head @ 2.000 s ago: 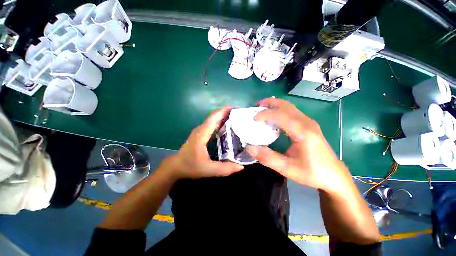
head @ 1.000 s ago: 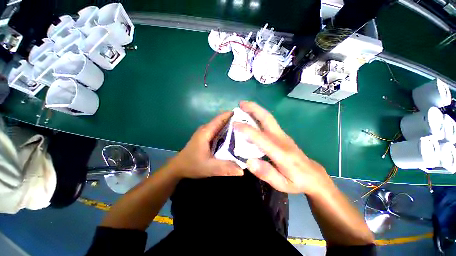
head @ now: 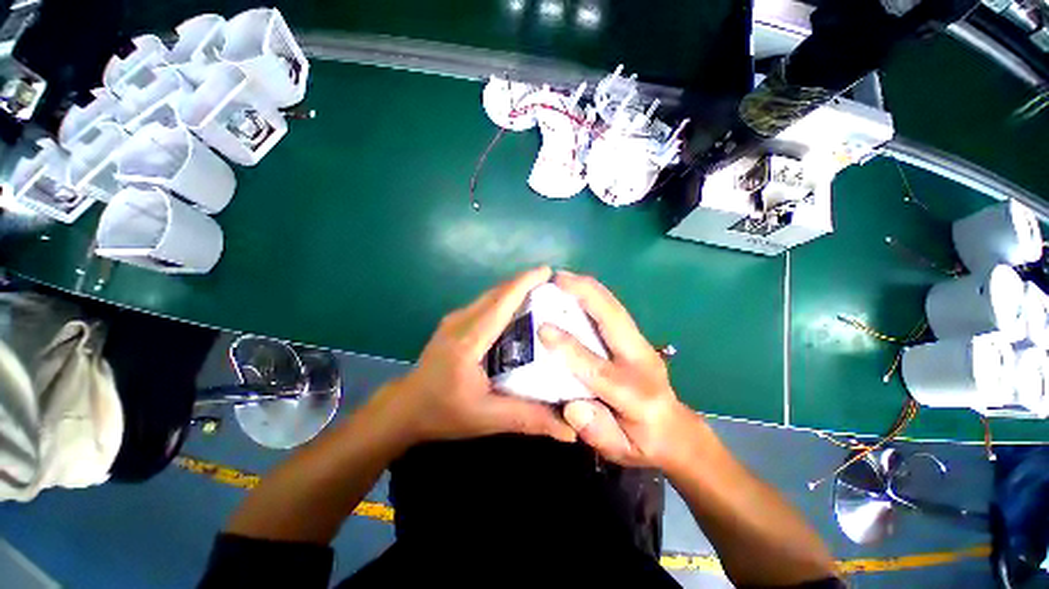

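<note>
A white plastic housing (head: pixel 552 316) is held between both hands above the bench's near edge. A dark rectangular window shows on its left side. My left hand (head: pixel 466 362) wraps its left side, with fingertips at the top and the thumb below. My right hand (head: pixel 621 374) grips its right side, with fingers across its white face and the thumb at its lower edge. Fingers hide much of the housing, and whether a cover sits in it cannot be told. A small plug end shows just right of my right hand.
The green bench (head: pixel 380 219) holds white housings (head: pixel 161 230) at left, white inner covers with posts (head: pixel 621 167) and red wire at back centre, a grey-white fixture (head: pixel 753 207) right of them, and white cylinders with wires (head: pixel 955 371) at right. Metal stools (head: pixel 288 397) stand below.
Both hands have closed around the housing, the right hand moving left and inward. The housing has turned and sits slightly lower in view. The bench items have barely shifted with the camera.
</note>
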